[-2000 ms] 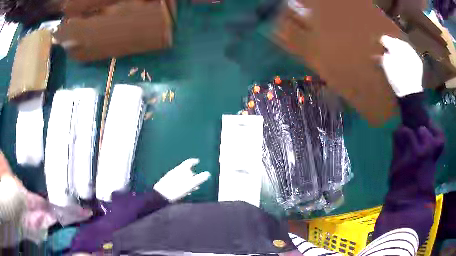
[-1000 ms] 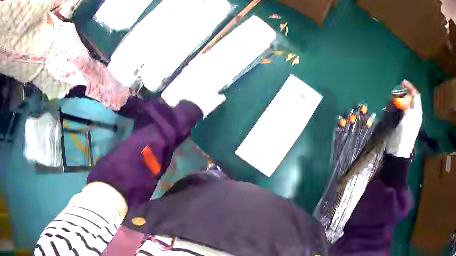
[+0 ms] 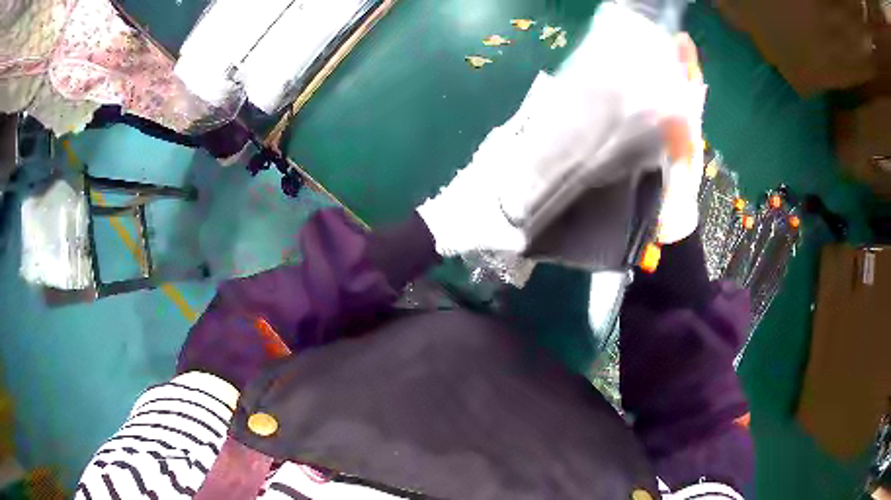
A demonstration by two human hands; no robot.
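My left hand [image 3: 479, 200], in a white glove, is at the centre, closed on the left side of a raised white slab [image 3: 615, 73]. My right hand [image 3: 688, 161], gloved with bare fingertips showing, is on the right side, holding a dark bagged part [image 3: 596, 220] with orange tips against the slab. Blur hides where slab, bag and gloves meet. More bagged black orange-tipped parts [image 3: 767, 244] lie on the table at right, partly behind my right sleeve.
Long white wrapped units [image 3: 283, 49] lie at upper left beside a thin wooden strip [image 3: 342, 54]. Small tan scraps [image 3: 496, 41] are on the green table. Brown cartons [image 3: 845, 342] stand at right. A black-framed stool [image 3: 122, 283] stands on the floor at left, near patterned pink cloth [image 3: 107, 59].
The slab has been lifted off the table. My left hand has moved right from the wrapped units onto it. My right hand has brought the dark bagged part left, against the slab.
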